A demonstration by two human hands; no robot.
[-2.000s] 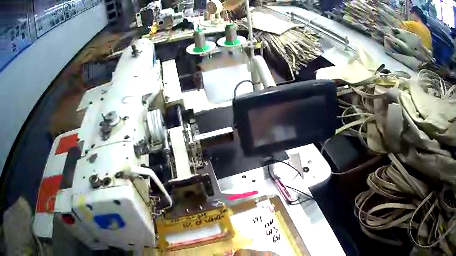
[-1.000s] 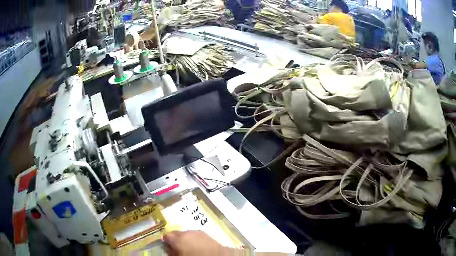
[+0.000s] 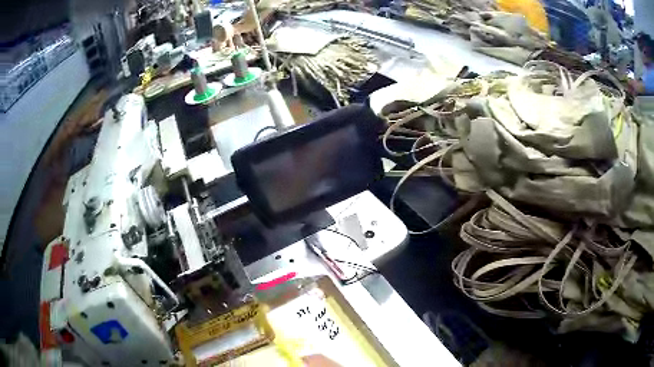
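Observation:
The yellow clamp frame (image 3: pixel 226 331) with black handwriting lies beside the white sewing machine head (image 3: pixel 118 326). A white strip shows in its open window. The template plate (image 3: pixel 358 328) with brown and yellow edges lies to its right, and a white paper (image 3: pixel 310 322) with black handwritten numbers lies on it. A small part of a hand, apparently my right hand (image 3: pixel 321 360), shows at the bottom edge over the plate. The picture cuts it off, so its fingers and any grip are hidden. My left hand is not in view.
The black control panel (image 3: pixel 312 163) stands behind the plate. A pink strip (image 3: pixel 275 280) and small pink tool (image 3: pixel 332 269) lie on the machine bed. Beige straps (image 3: pixel 531 258) and fabric panels (image 3: pixel 545 154) are heaped at right. Thread cones (image 3: pixel 199 84) stand at the back.
The view swung right, then partly back left. The hand came in over the plate one second ago and now shows only slightly at the bottom edge.

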